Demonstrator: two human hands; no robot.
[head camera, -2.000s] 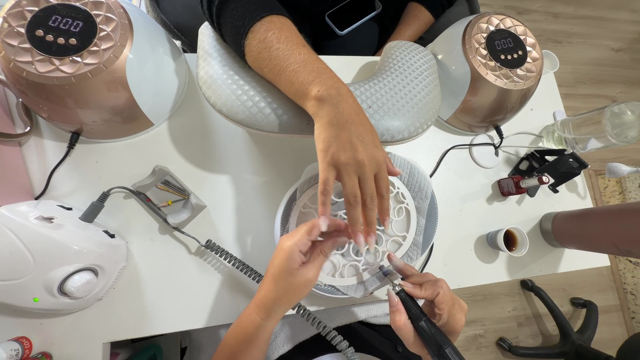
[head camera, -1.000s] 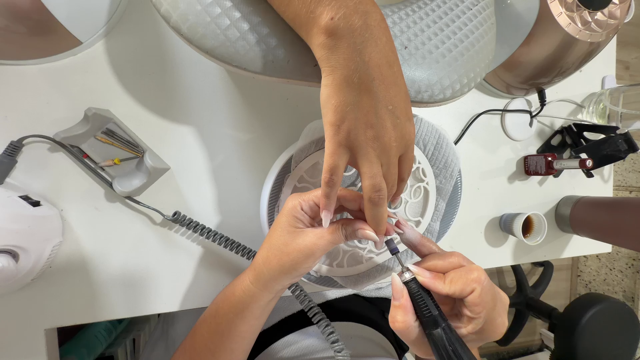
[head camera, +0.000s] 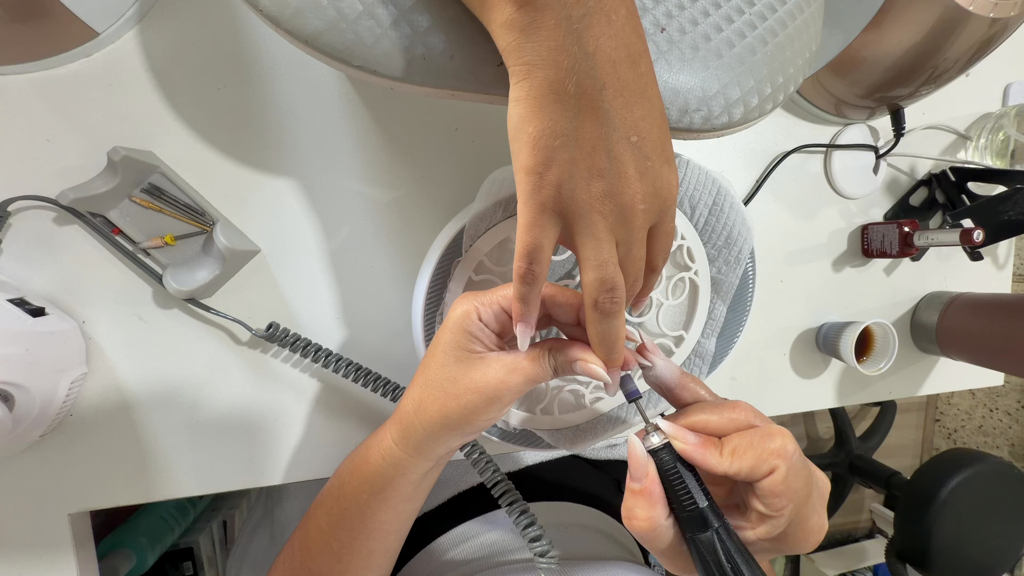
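My left hand (head camera: 496, 352) grips a finger of another person's hand (head camera: 592, 152), which reaches down from the top, palm down. In my right hand (head camera: 736, 472) is a black electric nail drill handpiece (head camera: 692, 500). Its purple bit (head camera: 630, 389) is beside the tip of the held finger, touching or nearly so. Below the hands lies a round white dust collector (head camera: 424, 304) with a ring-patterned grille (head camera: 680, 320) and a grey paper towel (head camera: 720, 216) around it. A coiled grey cord (head camera: 344, 368) runs under my left forearm.
At left, a grey tray (head camera: 208, 260) holds several drill bits, near a white control unit (head camera: 40, 368). A silver padded armrest (head camera: 736, 64) spans the top. At right are a red polish bottle (head camera: 888, 240), a small cup of dark liquid (head camera: 840, 344), a tumbler (head camera: 976, 332) and a black stool (head camera: 960, 512).
The drill bit, lower right of the other person's fingers two seconds ago, is now at one fingertip. My left hand has closed around that finger. The view has moved closer.
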